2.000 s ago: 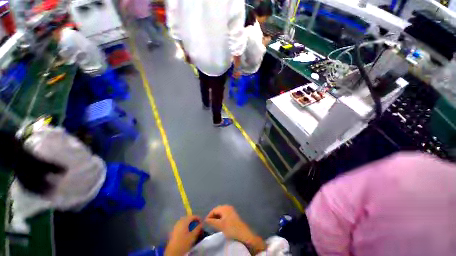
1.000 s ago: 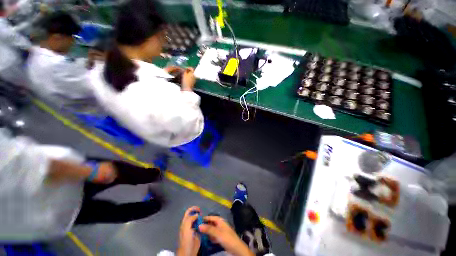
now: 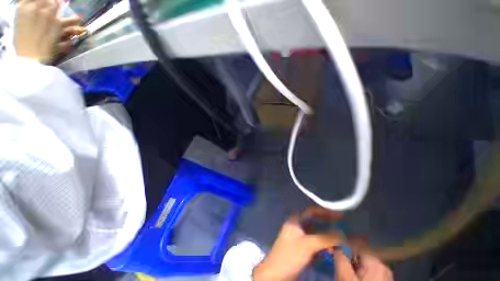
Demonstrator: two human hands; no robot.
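Observation:
My left hand point(image 3: 299, 241) is at the bottom centre, in a white sleeve, with its fingers bent around a small blue thing point(image 3: 328, 256). My right hand point(image 3: 364, 268) is beside it at the bottom edge, partly cut off and blurred, with its fingertips close to the same blue thing. Whether the right fingers also grip it cannot be told. The blue thing is mostly hidden by the fingers. A white cable point(image 3: 359, 131) hangs in a loop from the bench edge, just above my hands.
The bench edge point(image 3: 405, 27) crosses the top. A black cable point(image 3: 164, 55) hangs at upper left. A person in a white coat point(image 3: 66, 164) is at the left, with a hand on the bench. A blue stool point(image 3: 159, 241) stands at lower left. A brownish curved band point(image 3: 433, 244) shows at lower right.
The view has moved from the aisle close up to the bench edge. The white cable loop and the stool now show large. My hands have shifted to the right in the picture, still close together.

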